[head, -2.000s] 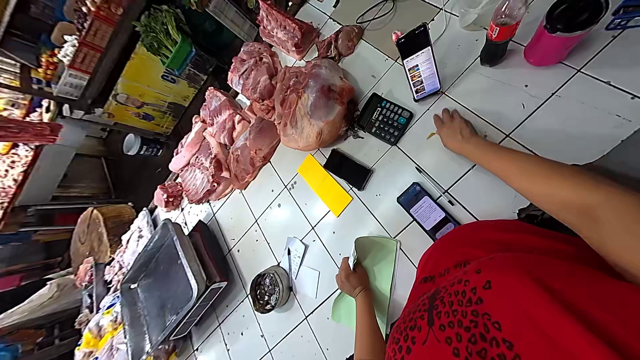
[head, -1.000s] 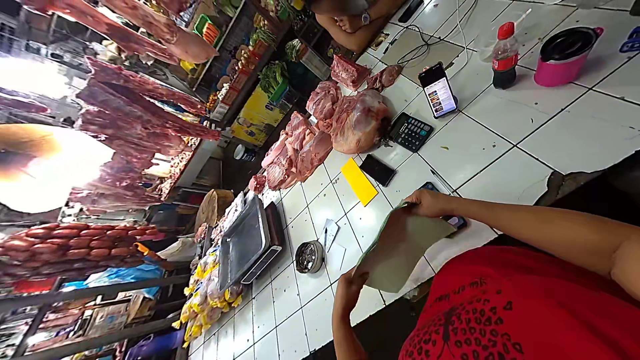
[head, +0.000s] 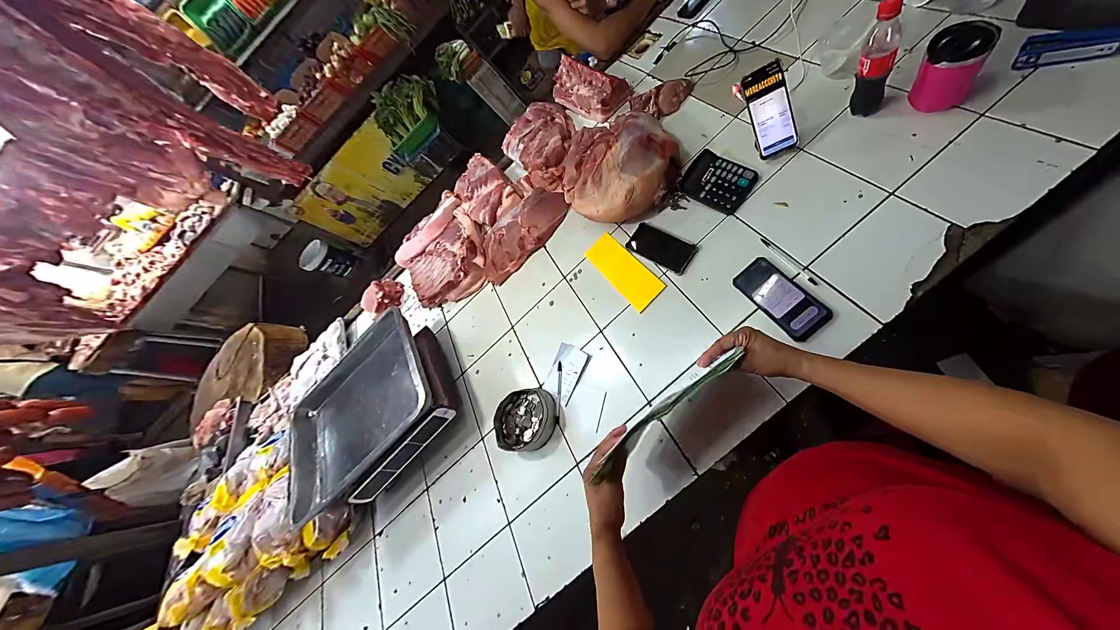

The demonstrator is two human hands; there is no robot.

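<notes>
A thin green-covered notebook or folded paper, seen nearly edge-on, is held at both ends above the tiled counter's front edge. My left hand grips its lower left end. At its upper right end, my right hand pinches it between thumb and fingers. Just beyond my right hand lies a lit smartphone, with a pen beside it. A yellow card and a dark phone lie farther in, near a black calculator. Left of the notebook, a round tin of coins sits beside small paper slips.
Raw meat pieces line the far side. A scale with a metal tray and bagged poultry are at left. A propped phone, cola bottle and pink tumbler stand at upper right. Another person's arm rests beyond.
My right hand has left the counter near the calculator and taken hold of the green item's other end. The item was in my left hand alone before; it has tilted nearly edge-on.
</notes>
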